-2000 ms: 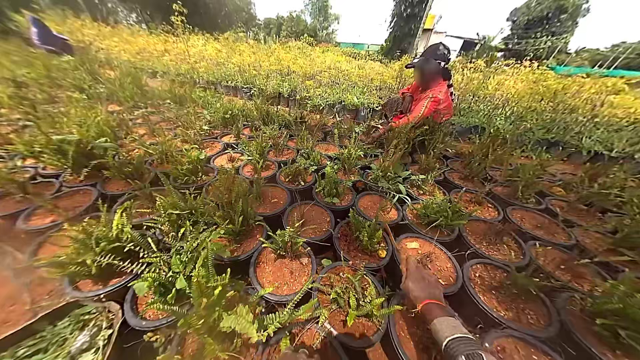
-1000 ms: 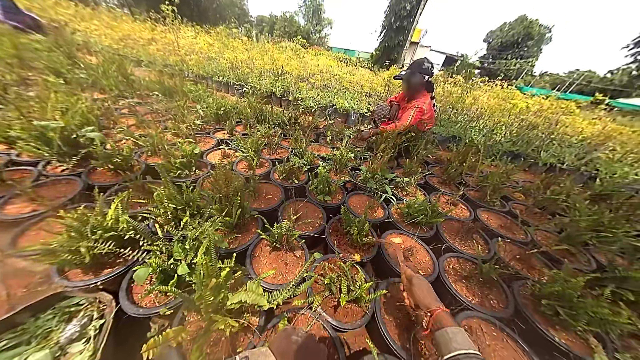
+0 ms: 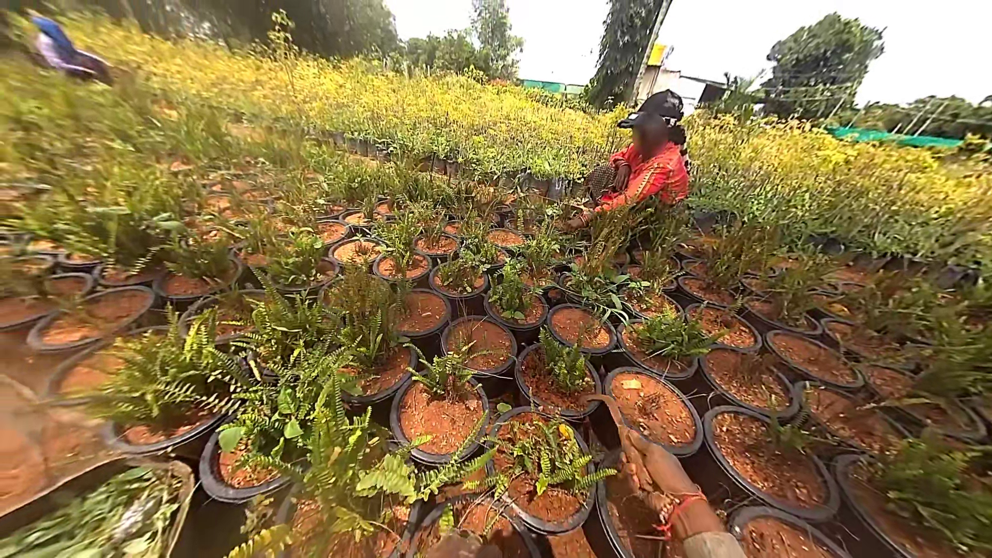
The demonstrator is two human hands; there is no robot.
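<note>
My right hand, with red threads at the wrist, is closed on a small curved blade tool, perhaps a sickle. The tool's tip lies over the rims between two black plastic pots of reddish soil. My left hand shows only in part at the bottom edge; its fingers cannot be made out. Just above it a small fern grows in a black pot. Another potted fern stands up and to the left, and a further one is beside the tool.
Rows of black pots with ferns and soil surround me. A container of cut greens sits at lower left. A person in a red jacket and black cap crouches among the pots ahead. Part of another person shows at far left. Yellowish plants stand behind.
The tool in my right hand shows more plainly than two seconds ago. The view has shifted somewhat. The person in red stays crouched among the pots.
</note>
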